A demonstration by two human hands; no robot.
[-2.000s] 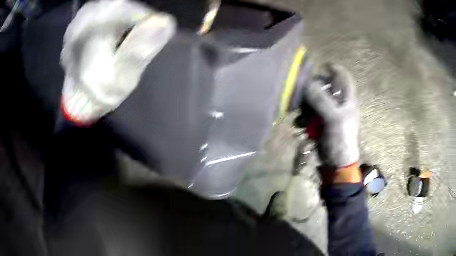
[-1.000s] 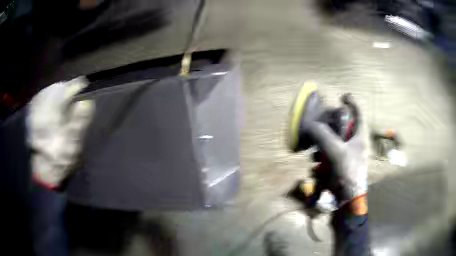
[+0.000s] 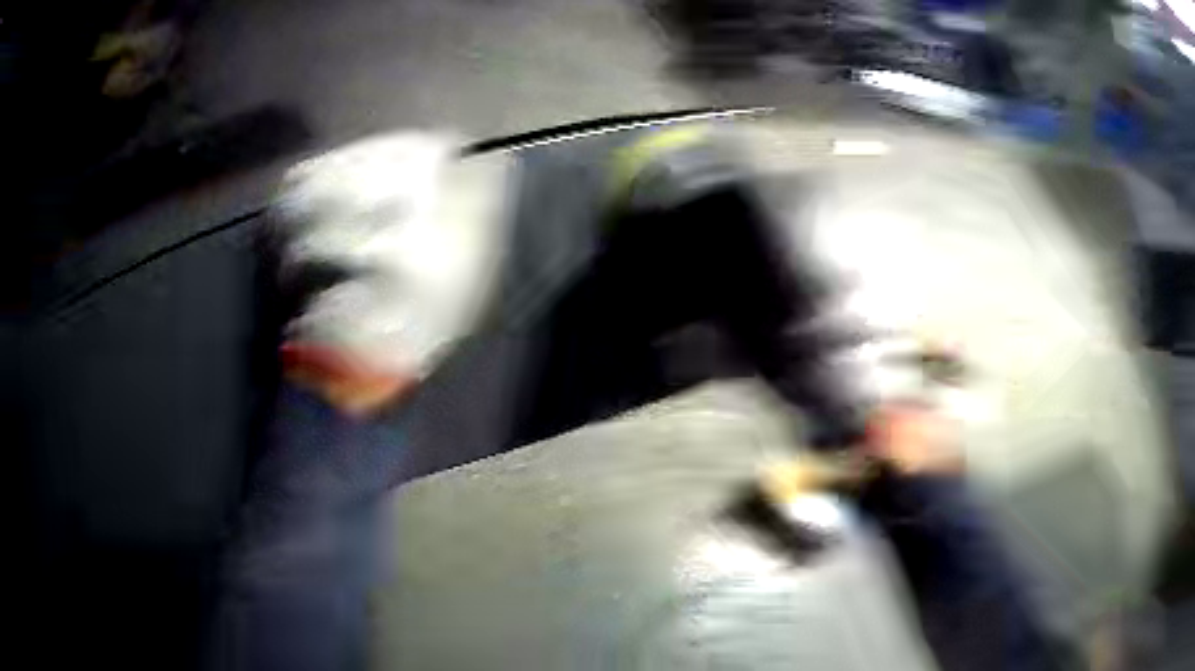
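The picture is strongly blurred. The dark grey body panel (image 3: pixel 524 249) stretches across the left and middle, its thin, bright upper edge curving up to the right. My left hand (image 3: pixel 393 243), in a white glove with a red-orange cuff, is over the panel near its upper edge; its fingers and any grip are unclear. My right hand (image 3: pixel 872 361) is a pale blur above an orange cuff, right of the panel. It is shut on the air sander (image 3: pixel 655 164), whose yellow-green rim shows at the panel's upper right; the dark area between rim and hand hides their outlines.
A small blurred orange and white item (image 3: pixel 793 485) with dark parts lies on the pale floor (image 3: pixel 550 564) below the right hand. A small white piece (image 3: pixel 861 148) lies farther back. Dark and blue things stand along the upper right.
The view has shifted. My left hand has moved right in the picture, and the sander's rim has moved left and up to the panel. The panel now appears larger and tilted.
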